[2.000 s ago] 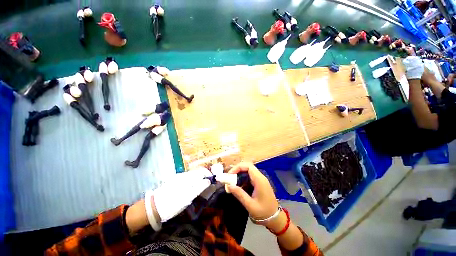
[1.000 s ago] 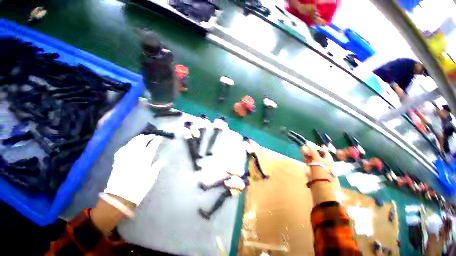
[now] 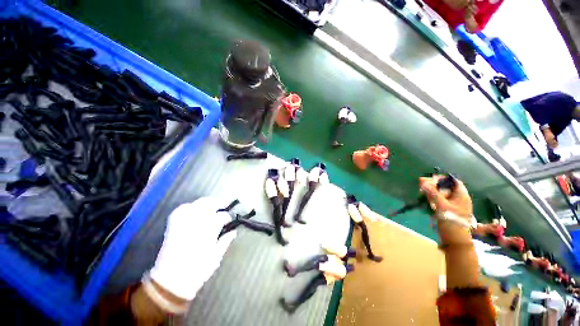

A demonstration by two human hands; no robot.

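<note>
My left hand (image 3: 194,251), in a white glove, is over the mat with its fingertips at loose black figure legs (image 3: 254,225); its grip on them is hidden. My right hand (image 3: 450,200), bare with a white bracelet, is over the belt edge, fingers closed around a small dark part (image 3: 447,182). A black leg (image 3: 410,206) shows just left of it; whether it joins that part is unclear. Several leg-and-hip subassemblies (image 3: 311,184) lie on the foam mat (image 3: 248,286). One (image 3: 362,226) lies across the mat and work board edge.
The blue parts bin (image 3: 152,210), full of black legs, is at left. A dark bottle (image 3: 248,95) stands behind the mat. Red-and-tan upper bodies (image 3: 372,156) and a subassembly (image 3: 343,121) are on the conveyor belt (image 3: 381,121). The work board (image 3: 388,280) is at right. People work across the belt.
The hands were together over the board's near edge and have moved apart, left to the mat, right to the belt. The view has turned left, showing the bin and bottle.
</note>
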